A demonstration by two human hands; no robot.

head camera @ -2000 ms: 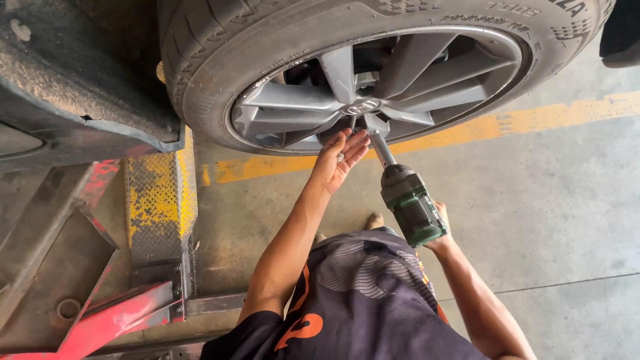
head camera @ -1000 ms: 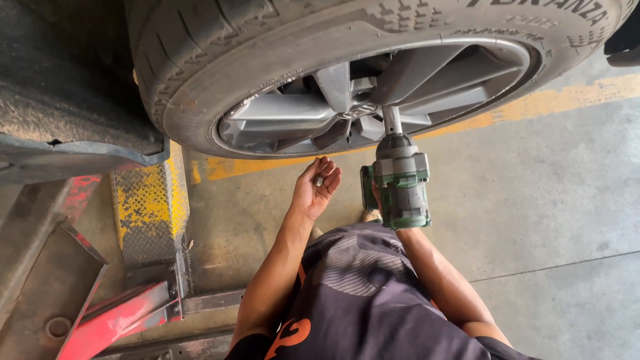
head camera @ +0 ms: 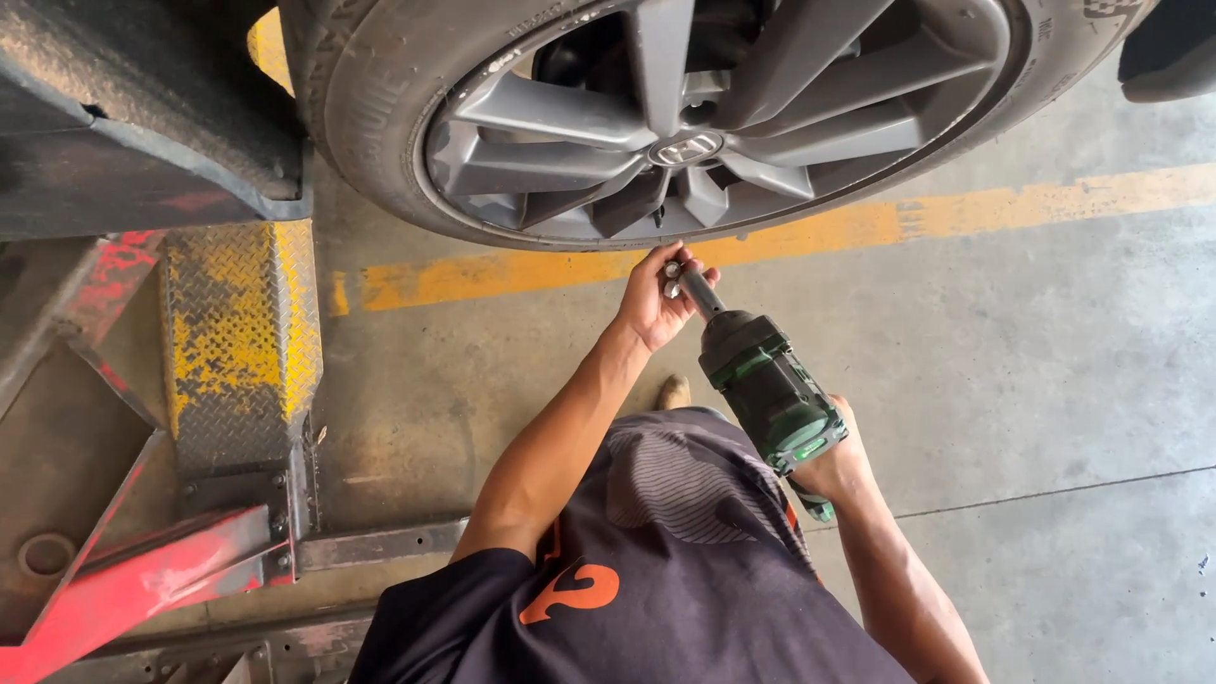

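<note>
My right hand [head camera: 836, 456] grips the handle of a green and black impact wrench [head camera: 777, 394], tilted up and to the left. Its long metal socket [head camera: 701, 293] ends at the fingers of my left hand [head camera: 657, 302], just below the tyre's lower edge. Small metal wheel fasteners [head camera: 673, 279] lie in my left hand beside the socket tip. Above both hands is a car wheel with a grey multi-spoke alloy rim [head camera: 560, 166] and a centre cap [head camera: 686, 149]. The wrench's trigger is hidden.
A yellow-worn diamond-plate ramp [head camera: 233, 332] and a red metal lift arm [head camera: 161, 579] stand at the left. The car's dark bodywork [head camera: 142, 171] hangs above them. A yellow line [head camera: 817, 231] crosses the concrete floor [head camera: 1026, 380] under the wheel.
The wrench has moved away from the wheel rim, and its socket is now at my left hand. Earlier the socket reached the spokes near the centre cap.
</note>
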